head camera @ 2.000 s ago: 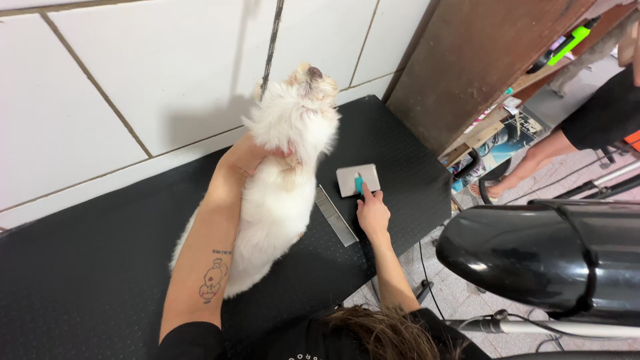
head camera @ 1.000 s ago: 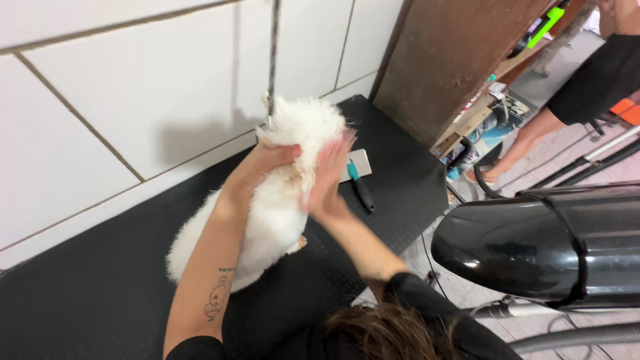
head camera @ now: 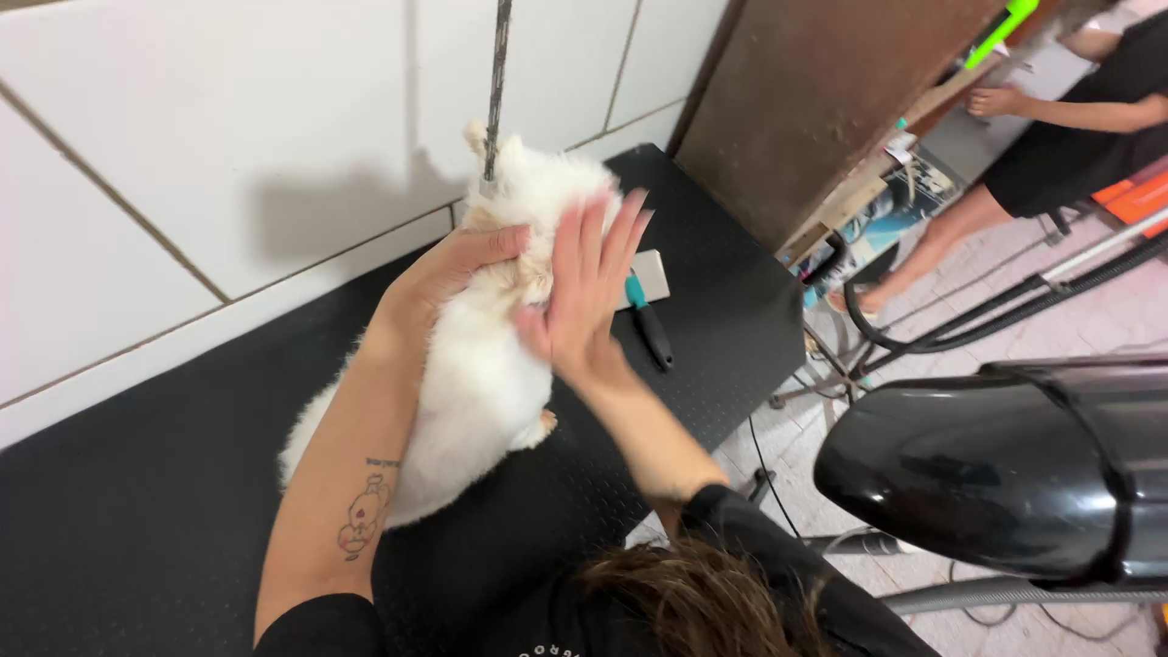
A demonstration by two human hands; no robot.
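Observation:
A small white dog (head camera: 484, 365) sits on a black grooming table (head camera: 721, 338), a patterned leash (head camera: 497, 91) running up from its neck. My left hand (head camera: 465, 265) is around the side of the dog's head and neck, the thumb on the fur; its other fingers are hidden. My right hand (head camera: 584, 283), slightly blurred, lies with spread, extended fingers against the other side of the head. Just right of it, a slicker brush (head camera: 651, 319) with a black and teal handle rests on the table.
White tiles (head camera: 228, 109) line the wall behind the table. A brown panel (head camera: 821, 100) stands at its far end. At right are a black dryer (head camera: 985, 465), its hose (head camera: 1022, 593) and a stand with black tubes. Another person (head camera: 1049, 155) stands beyond, near shelves.
My right hand has left the brush handle and moved to the dog's head. The dog's head, earlier raised, now faces away from the view. The metal comb seen earlier beside the dog is out of sight.

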